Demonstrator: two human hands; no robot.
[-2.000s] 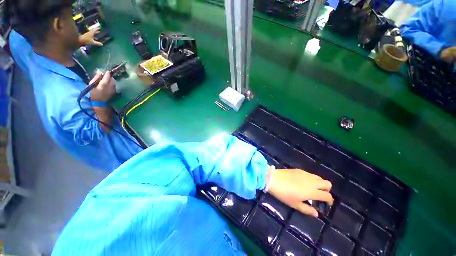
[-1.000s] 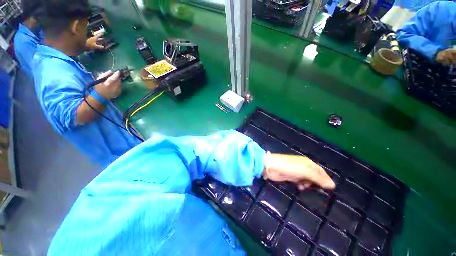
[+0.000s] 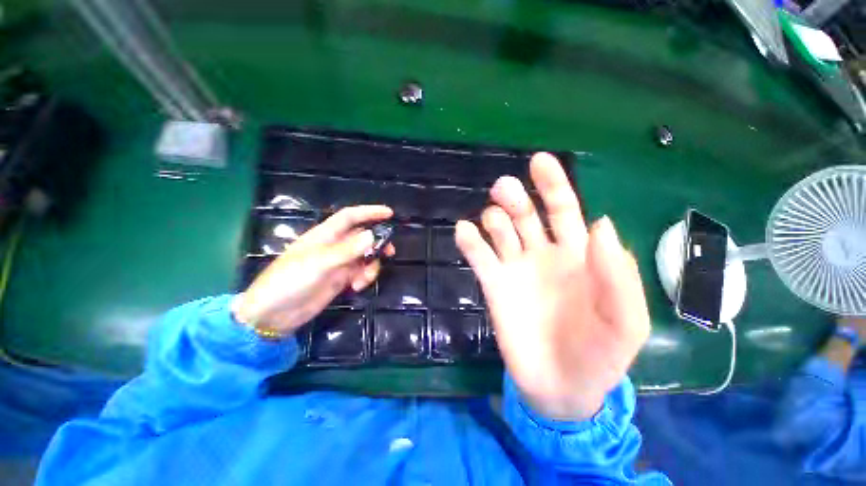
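Observation:
My left hand [image 3: 313,271] is over the left half of the black blister tray [image 3: 337,332]. It holds a small dark unit [image 3: 381,237] with pale edges between thumb and fingers; its details are blurred. My right hand [image 3: 565,294] is raised over the tray's right part, palm showing and fingers apart, with nothing in it. A whitish cover shows on one fingertip. My right hand hides part of the tray.
Loose small units lie on the green mat behind the tray [image 3: 410,93] and at the back right [image 3: 665,136]. A metal upright with a white block [image 3: 192,143] stands at left. A smartphone [image 3: 703,270], white fan [image 3: 840,239] and a neighbour's sleeve [image 3: 826,418] are at right.
The view has swung right, bringing the fan and smartphone into view. My left hand now holds a small unit above the tray. My right hand has come into view, open.

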